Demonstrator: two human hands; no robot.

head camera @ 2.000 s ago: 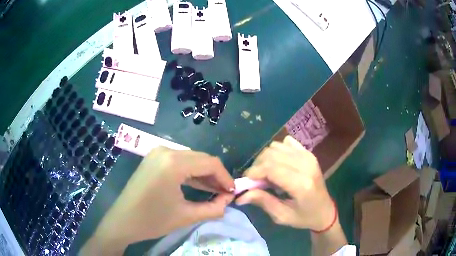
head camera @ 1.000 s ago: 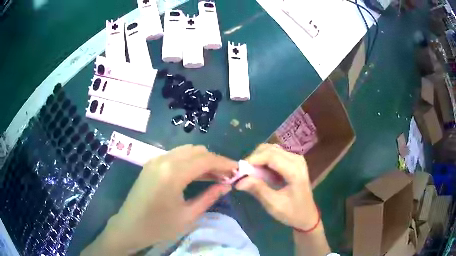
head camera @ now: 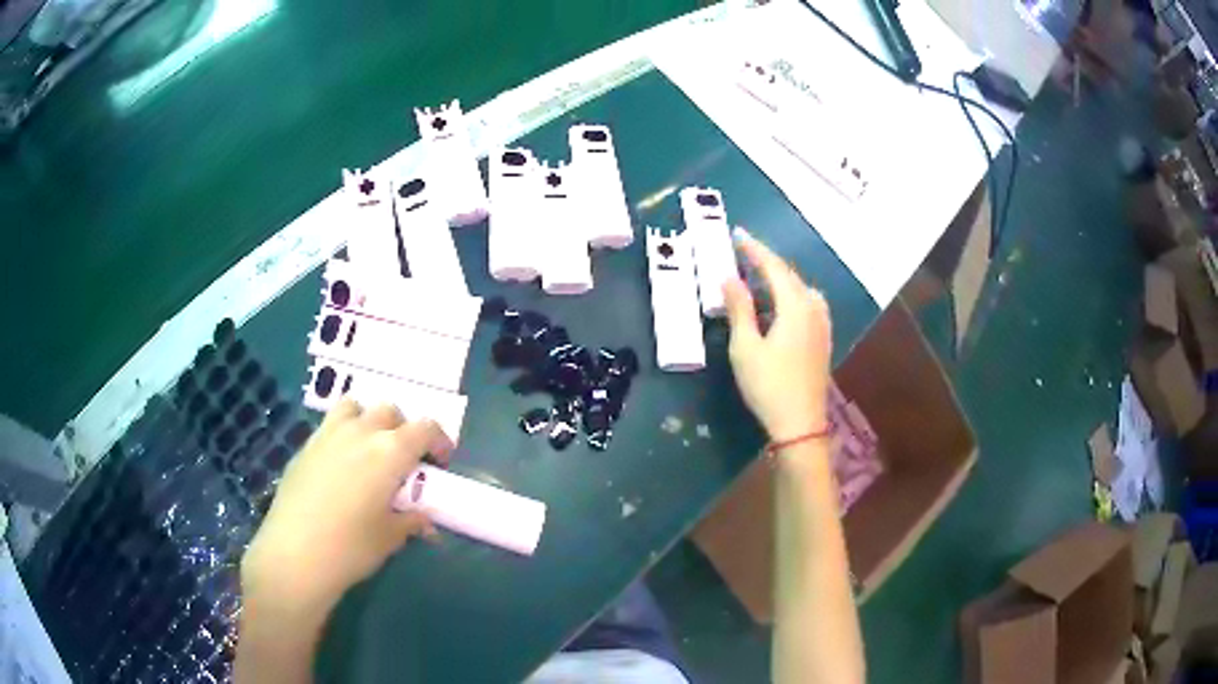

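My left hand (head camera: 341,492) is at lower left, its fingers around the notched end of a pale pink housing (head camera: 484,513) that lies low on the green surface; that end is mostly hidden. My right hand (head camera: 788,354) is beside another housing (head camera: 713,254) with a black oval, thumb and index finger spread at its right edge. This housing lies next to one with a cross-shaped mark (head camera: 677,307). Loose glossy black inserts (head camera: 574,381) lie in a heap between my hands. Several more housings (head camera: 514,227) lie in a fan behind and left of the heap.
A grid of black oval parts (head camera: 221,401) under shiny film is at left. A white sheet (head camera: 815,160) with a black cord (head camera: 955,91) is at upper right. A carton (head camera: 915,461) with small pink parts (head camera: 855,454) stands right; another brown carton (head camera: 1055,608) is on the floor.
My hands have moved apart from the housing they held together. A housing with a black oval now lies beside the lone one at right. My left hand has moved onto the lower-left housing.
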